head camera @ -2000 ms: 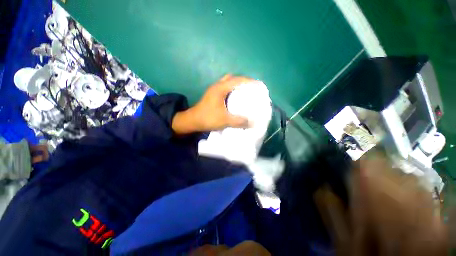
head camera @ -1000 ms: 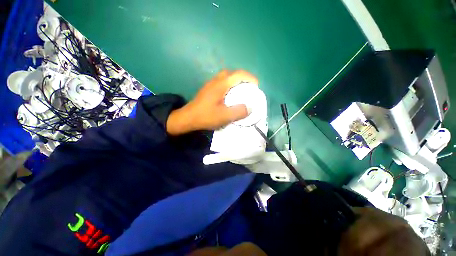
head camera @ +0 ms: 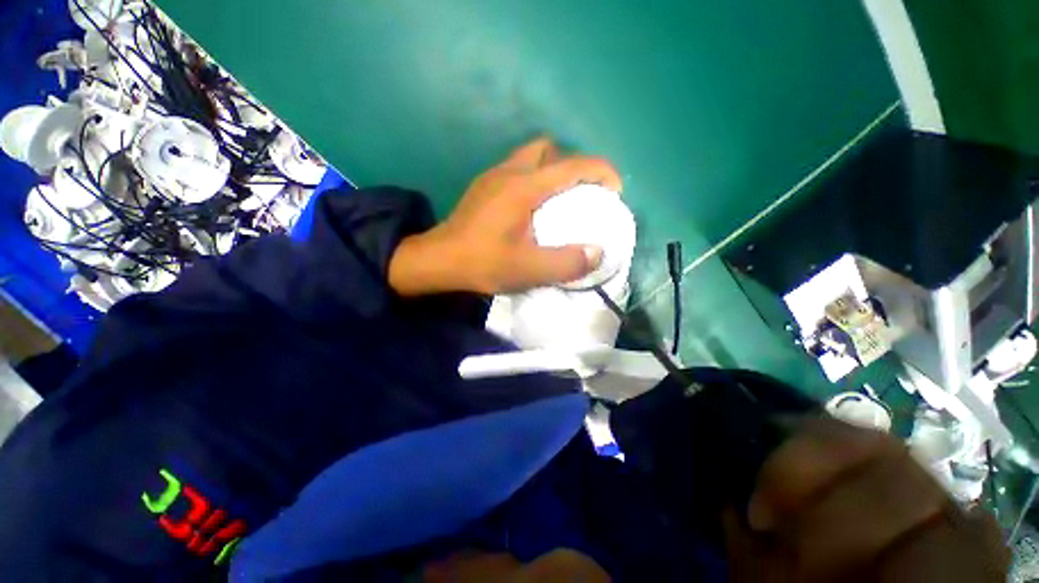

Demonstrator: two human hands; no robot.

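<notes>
My left hand (head camera: 501,222) grips a white camera housing (head camera: 558,319) around its round white end (head camera: 587,233), with the thumb on top. A white antenna (head camera: 518,363) sticks out from the lower part of the housing. My right hand (head camera: 866,495), dark and partly blurred, is closed around a black electric screwdriver (head camera: 741,444). Its thin dark bit (head camera: 638,328) reaches to the lower edge of the round end, just below my left thumb. Whether the tip sits on a screw cannot be seen. A black cable lead (head camera: 675,296) shows just right of the housing.
A blue bin (head camera: 325,199) at the left is full of white parts (head camera: 182,159) and black cables. A screw feeder (head camera: 951,313) stands on the green mat (head camera: 399,80) at the right. White units (head camera: 940,438) lie below it. Part of another hand (head camera: 530,566) shows at the bottom edge.
The screwdriver and right hand have come out of the blur and the bit now meets the round end. The left hand keeps its grip. The view has shifted slightly, moving the feeder right.
</notes>
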